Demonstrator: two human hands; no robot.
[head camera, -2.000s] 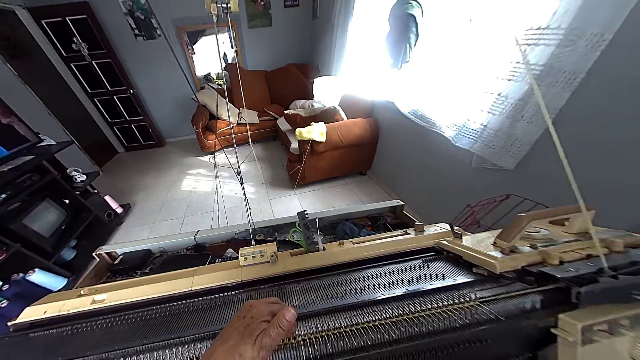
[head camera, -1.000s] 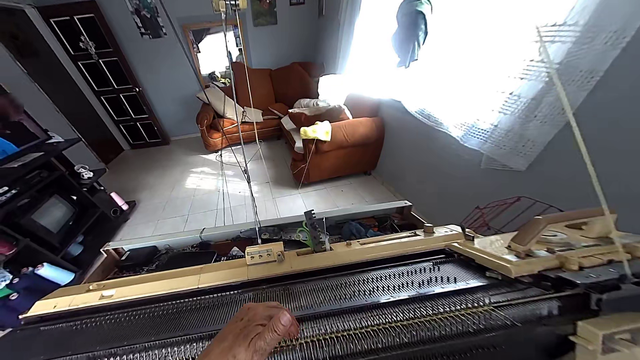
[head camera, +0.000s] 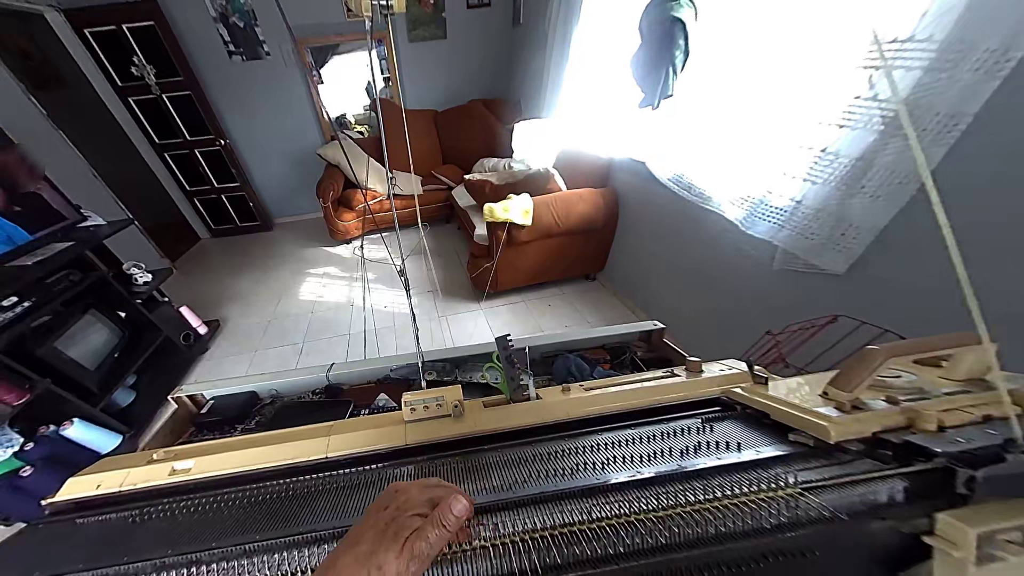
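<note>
One hand shows, reaching up from the bottom edge onto the needle bed (head camera: 640, 456) of a knitting machine. By its thumb on the right side it looks like my left hand (head camera: 408, 524). Its fingers are bent down over the needles, and whether they grip anything is hidden. Yellowish yarn (head camera: 680, 512) runs along the needles to the right of the hand. At the right end of the bed sits the machine's carriage (head camera: 896, 392) with its brown handle, and a pale yarn strand (head camera: 932, 192) rises steeply from there. My right hand is out of view.
A row counter (head camera: 432, 402) stands on the cream rear rail. Behind it, a trough (head camera: 272, 376) holds green-handled scissors (head camera: 494, 370) and cloth. Yarn strands hang from a tension mast above. Yarn cones (head camera: 90, 437) stand at the left, near black shelves. A lower cream carriage part (head camera: 980, 532) is at bottom right.
</note>
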